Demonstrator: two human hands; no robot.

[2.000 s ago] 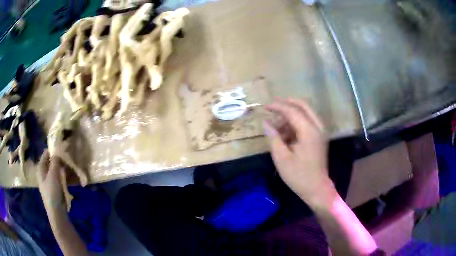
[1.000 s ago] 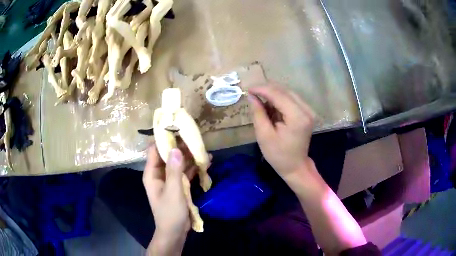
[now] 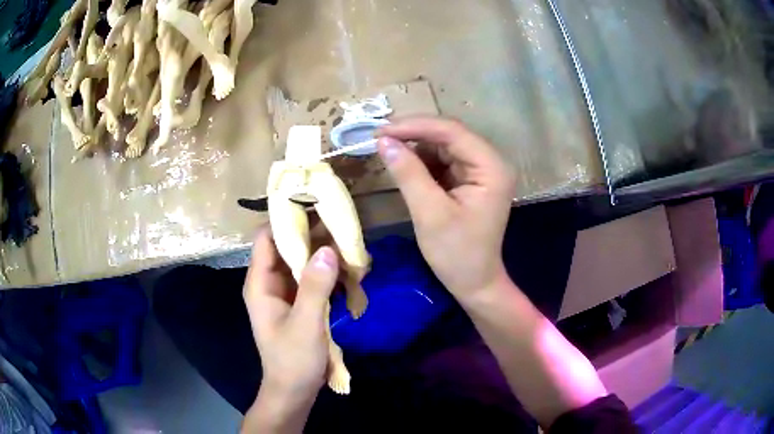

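My left hand [image 3: 293, 314] holds a beige figure lower body [image 3: 293, 229] by its legs, waist block up, over the bench's front edge. A thin black piece [image 3: 253, 204] sticks out to the left behind its hips. My right hand [image 3: 454, 199] pinches a thin white stick [image 3: 352, 147] between thumb and fingertips. The stick's tip is at the right side of the lower body, just below the waist block; whether it touches I cannot tell. The white oval glue dish [image 3: 350, 136] sits behind the stick on a stained cardboard pad [image 3: 399, 174].
A pile of beige legs [image 3: 157, 72] with black bits lies at the back left. Black ragged pieces [image 3: 17, 199] lie at the far left edge. Clear plastic sheeting [image 3: 679, 93] covers the right. An open carton [image 3: 628, 263] and blue stool [image 3: 93, 343] are below.
My left hand has brought the lower body from the bench's left side to the middle. My right hand has moved the stick left from the dish to the lower body. The view has shifted.
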